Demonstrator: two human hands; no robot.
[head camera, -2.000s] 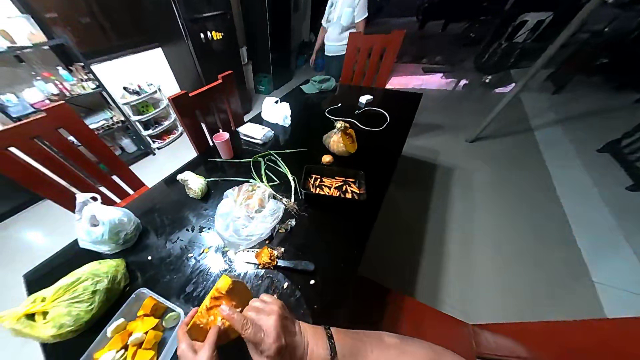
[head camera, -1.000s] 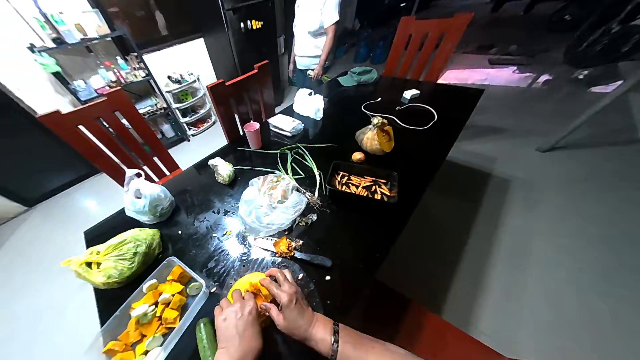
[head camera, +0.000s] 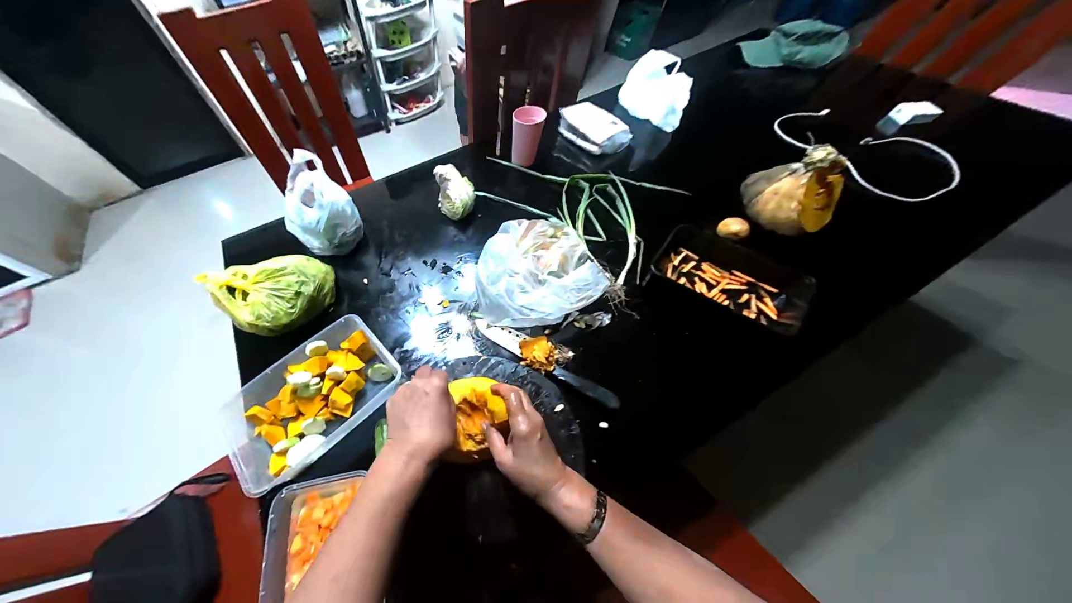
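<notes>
My left hand (head camera: 423, 414) grips the left side of a hollow piece of orange squash (head camera: 476, 410), and my right hand (head camera: 526, 444) holds its right side, thumb at the stringy inside. The squash is above a dark round board (head camera: 565, 419). Just beyond lies a knife (head camera: 590, 389) with scooped squash pulp (head camera: 540, 353) on its blade. A green vegetable (head camera: 380, 436) shows partly beside my left wrist. To the left stands a clear plastic container (head camera: 251, 469) of squash chunks and pale vegetable slices. A second container (head camera: 272, 544) of orange pieces is partly hidden by my left forearm.
A plastic bag (head camera: 536, 272), spring onions (head camera: 628, 218) and a black tray (head camera: 800, 306) of orange strips lie beyond. A cut squash (head camera: 783, 197), white cable (head camera: 917, 197), pink cup (head camera: 528, 136), yellow-green bag (head camera: 276, 293) and white bag (head camera: 322, 213) surround them. Red chairs (head camera: 260, 92) border the table.
Both hands have shifted around the squash; its hollow inside shows more than one second ago. The view has swung down and left, bringing the second container in and leaving the standing person out.
</notes>
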